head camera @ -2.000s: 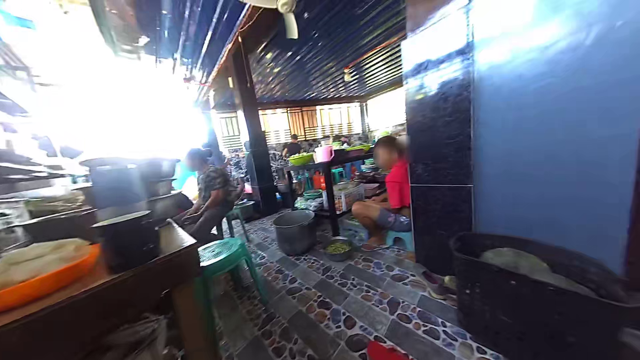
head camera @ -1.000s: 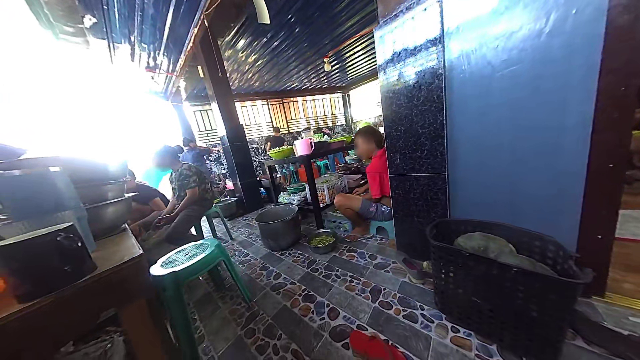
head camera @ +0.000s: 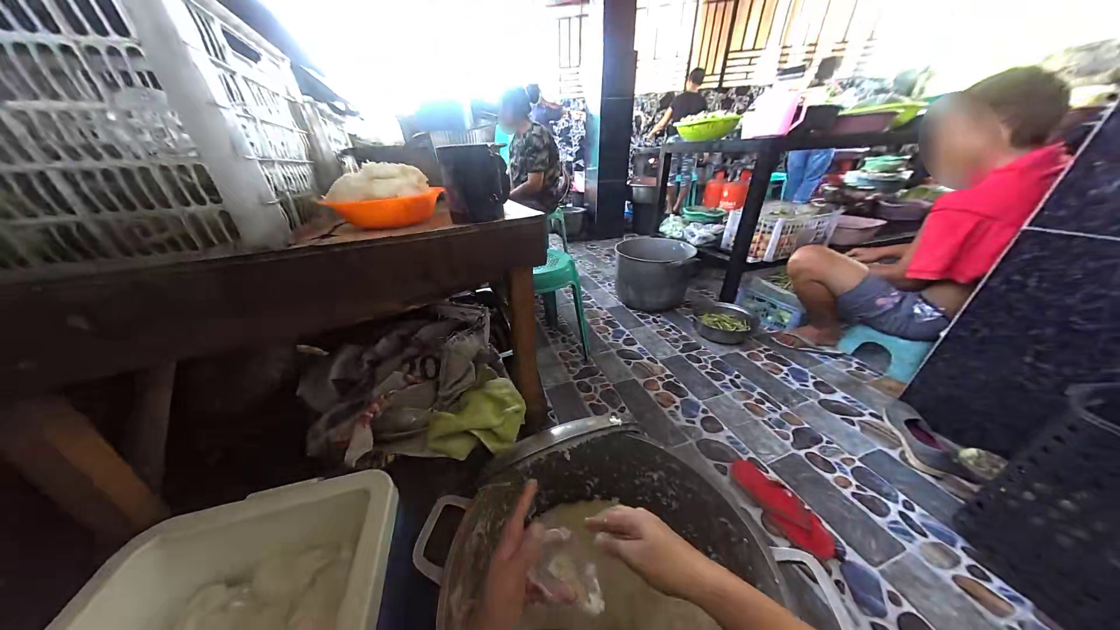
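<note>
A large metal pot (head camera: 726, 490) with side handles stands low in front of me, cloudy liquid or pale matter inside. Over its opening is my left hand (head camera: 518, 547), index finger extended, beside a translucent whitish wet mass (head camera: 564, 569). My right hand (head camera: 643, 547) reaches in from the right, fingers spread and apart from the left hand. Whether the left hand grips the mass is unclear. Left of the pot, a white plastic tub (head camera: 381, 525) holds pale, wet contents.
A wooden table (head camera: 394, 262) bears an orange bowl (head camera: 381, 210) of white food and a dark pot (head camera: 472, 184). Crumpled sacks (head camera: 394, 376) lie beneath. Red footwear (head camera: 783, 507) is right of my pot. A seated person in red (head camera: 971, 219) is beyond; a black basket (head camera: 1050, 516) stands far right.
The view has swung down and left. My hands, the large pot and the white tub now show; the earlier frames do not show them.
</note>
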